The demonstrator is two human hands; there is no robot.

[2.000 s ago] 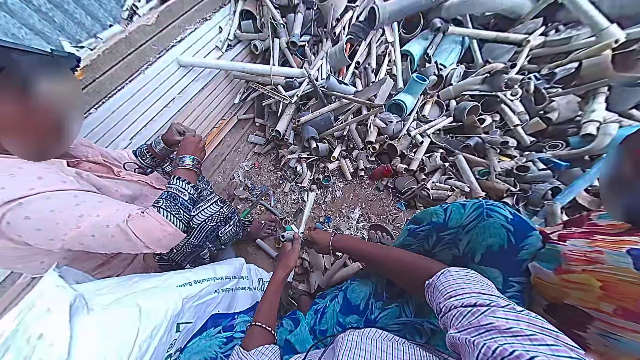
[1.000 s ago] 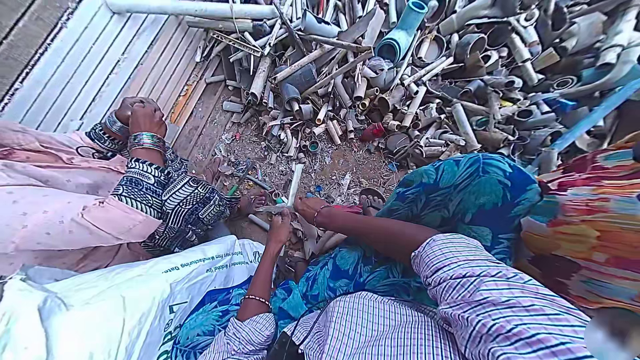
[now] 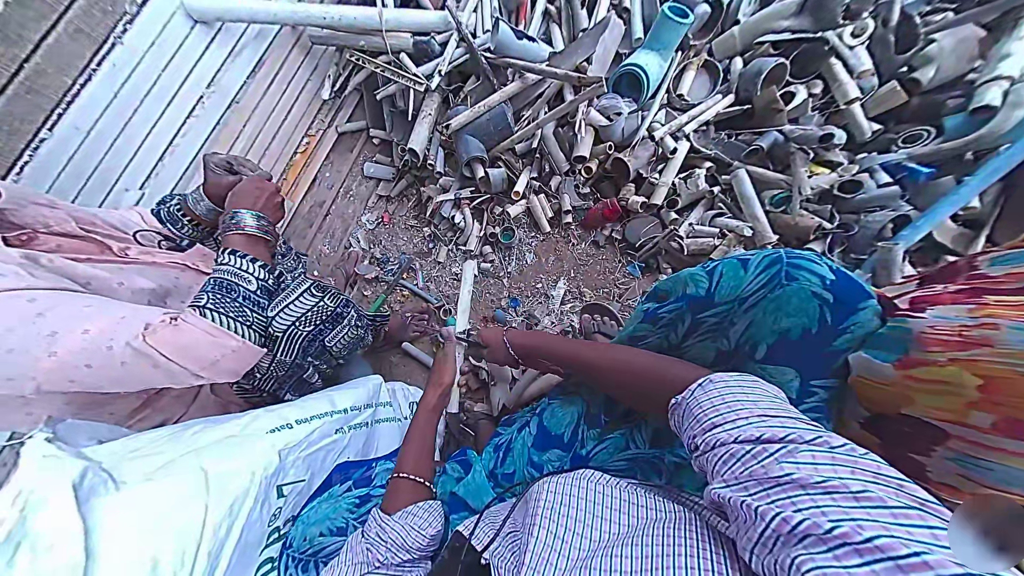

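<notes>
A long off-white strip or length of plastic pipe (image 3: 466,296) stands out in front of me over the littered ground. My left hand (image 3: 445,360) is closed around its lower part. On its right side, my right hand (image 3: 492,346) grips a small dark tool (image 3: 468,340), whose kind I cannot tell, against the strip. Below the hands the strip runs on toward my lap. Short pipe pieces (image 3: 532,388) lie just beneath my right hand.
A large heap of scrap pipes and fittings (image 3: 752,144) fills the far side. A person in a pink garment (image 3: 104,336) sits at left, hands together (image 3: 240,192). A white printed sack (image 3: 200,480) lies at lower left, ribbed panels (image 3: 160,88) beyond. Colourful cloth (image 3: 952,360) is at right.
The view has shifted. The pale strip now reaches below my hands, where earlier it showed mainly beyond them. Both hands stay together at it.
</notes>
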